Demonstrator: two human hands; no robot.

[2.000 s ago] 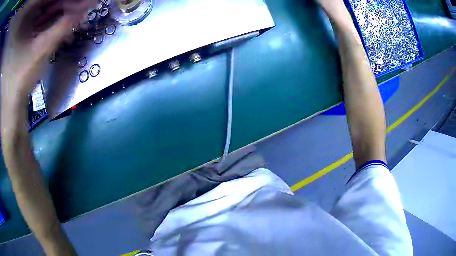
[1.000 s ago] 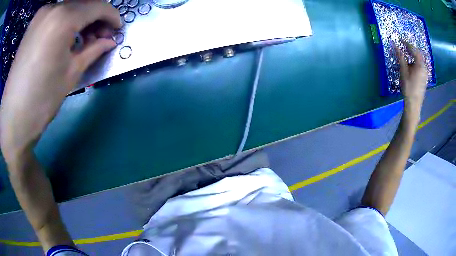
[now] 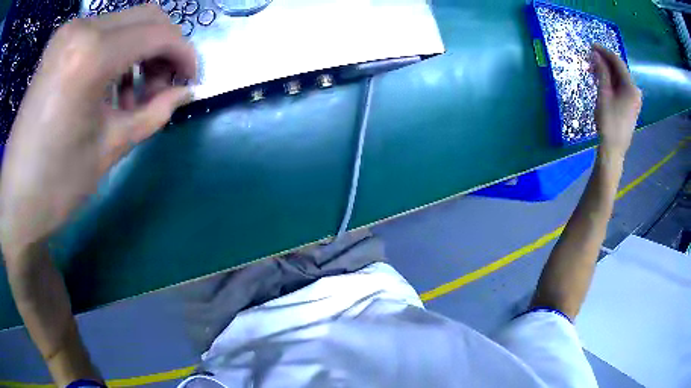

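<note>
My left hand is large at the upper left, over the front left of the silver box, with its fingers curled and fingertips close together. A small bright piece shows inside the curl, too blurred to name. Small dark rings lie in a cluster on the box beside that hand; the hand hides part of the box. My right hand is over the right edge of the blue tray of small bright parts, fingers bent and slightly raised. Whether it holds a part cannot be told.
A clear disc is cut off by the top edge. Dark rings fill the left tray, partly behind my left hand. Three knobs line the box front. A grey cable crosses the green bench. A blue bin is below the bench edge.
The view has shifted. My left fingertips have moved from a ring on the box towards its front edge; two nearby rings no longer show. My right fingers have lifted from the bright parts.
</note>
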